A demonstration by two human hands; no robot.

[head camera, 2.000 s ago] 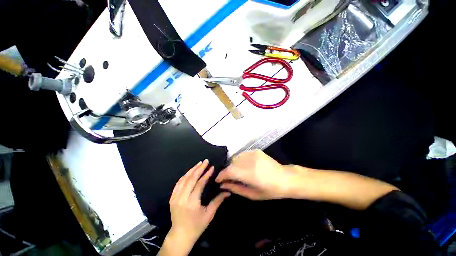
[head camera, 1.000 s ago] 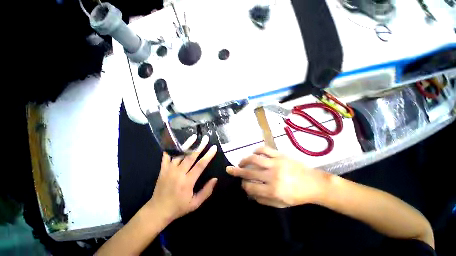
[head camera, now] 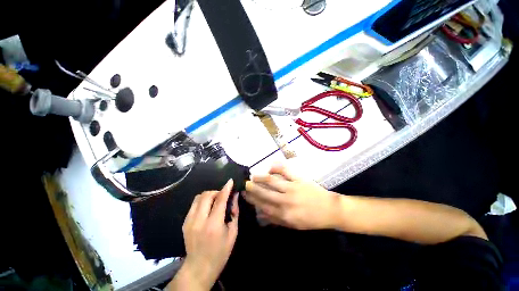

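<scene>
A black fabric piece lies flat on the white table, its upper part under the needle area of the white sewing machine. My left hand rests on the fabric with its fingers close together, fingertips at the fabric's right edge. My right hand is beside it, fingers curled on the same edge and pinching the fabric there. The two hands' fingertips nearly meet. The fabric between and below the hands merges with dark cloth, so its outline there is hidden.
Red-handled scissors and yellow-orange snips lie right of the needle area, near a tan strip. A black strap hangs over the machine head. A clear plastic bag lies farther right. A grey thread post stands left.
My left hand has moved back from the needle area, and its fingers have come together. My right hand has closed on the fabric edge beside it. The camera view has turned.
</scene>
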